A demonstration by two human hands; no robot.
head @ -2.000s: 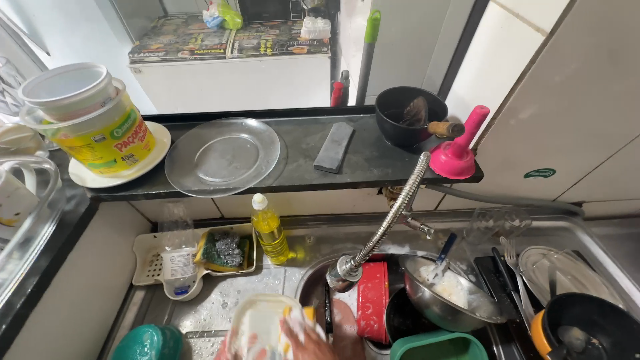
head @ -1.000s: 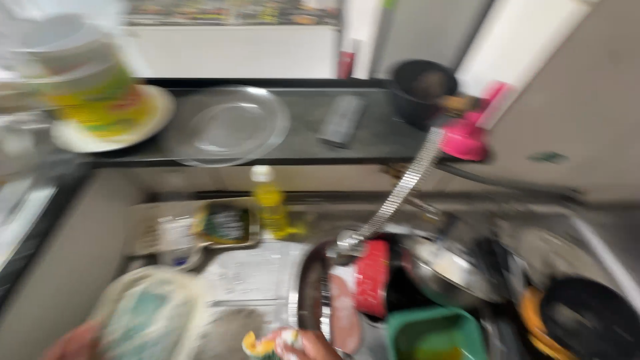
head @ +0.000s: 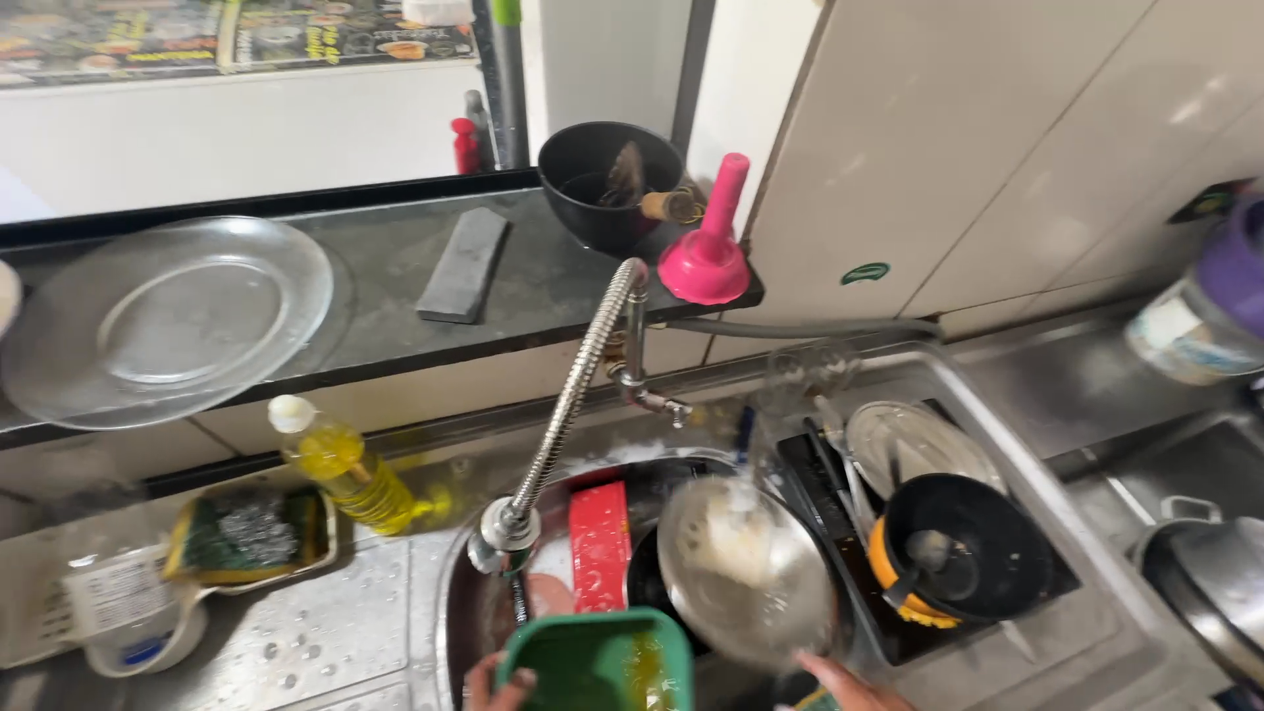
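Observation:
My left hand (head: pixel 502 683) grips the left rim of a green plastic container (head: pixel 592 660), which has yellow liquid in it, at the bottom of the view. To its right, my right hand (head: pixel 844 683) is partly cut off by the lower edge, its fingertips by the lower rim of a metal bowl (head: pixel 755 583). A bit of a green and yellow sponge (head: pixel 818 701) shows under that hand. Both containers are over the round sink, near a red object (head: pixel 599 546). The flexible metal faucet (head: pixel 578 395) hangs over the sink's left part.
A yellow detergent bottle (head: pixel 346 469) stands by a tray holding a sponge with steel wool (head: pixel 255 528). A black pan (head: pixel 963 548) and plates (head: pixel 923 449) lie right of the sink. The ledge holds a glass plate (head: pixel 168 316), a sharpening stone (head: pixel 464 267), a black bowl (head: pixel 607 188) and a pink plunger (head: pixel 716 237).
My left hand, a second ago at a pale container on the left, is now on the green one. My right hand has moved right, near the metal bowl. The view has shifted right.

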